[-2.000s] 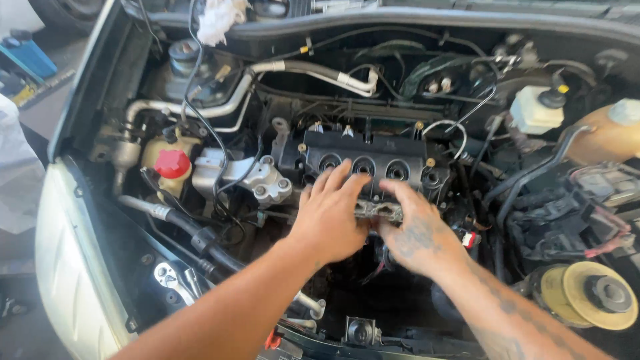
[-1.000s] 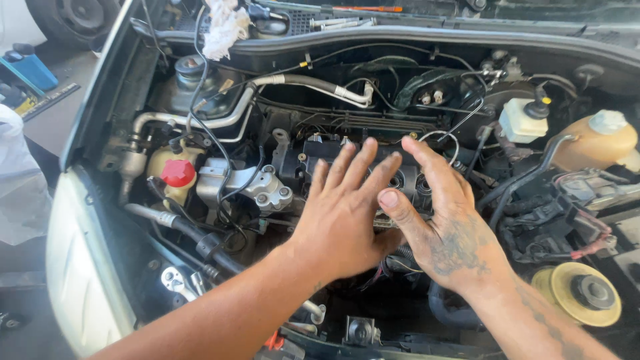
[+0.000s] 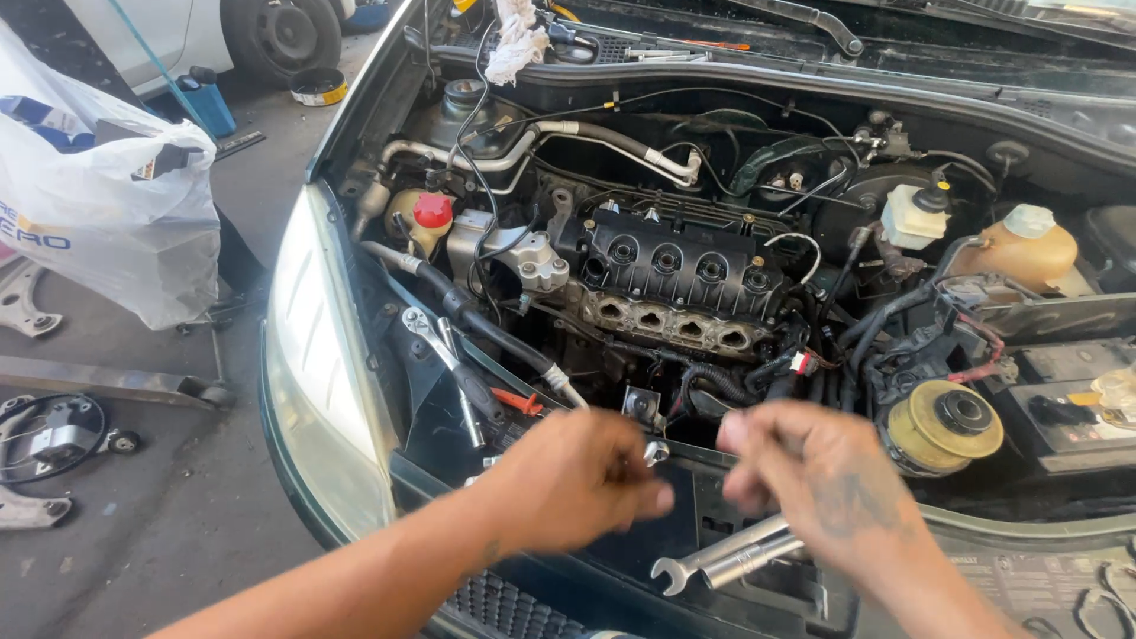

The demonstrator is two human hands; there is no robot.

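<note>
My left hand [image 3: 577,484], slightly blurred, is over the front edge of the engine bay with its fingers curled; whether anything lies between them cannot be told. Just right of it, my right hand [image 3: 808,470] is curled too, its fingertips blurred and their inside hidden. The two hands are apart. Beyond them lies the engine's black valve cover [image 3: 683,257], with the row of intake ports [image 3: 670,319] of the cylinder head exposed below it. A steel open-end wrench [image 3: 701,555] and a socket tube [image 3: 754,557] rest by my right hand. A ratchet [image 3: 444,351] lies left of the engine.
The headlight [image 3: 328,355] borders the bay on the left. A red-capped reservoir [image 3: 426,222] stands behind it, a yellowish round reservoir [image 3: 941,426] and the battery [image 3: 1083,408] at right. A white plastic bag [image 3: 115,195] stands at far left. Tools lie on the cowl; car parts lie on the floor.
Both hands have drawn back from above the engine to the bay's front edge, and their fingers have curled. The valve cover and ports are now uncovered. The view has shifted.
</note>
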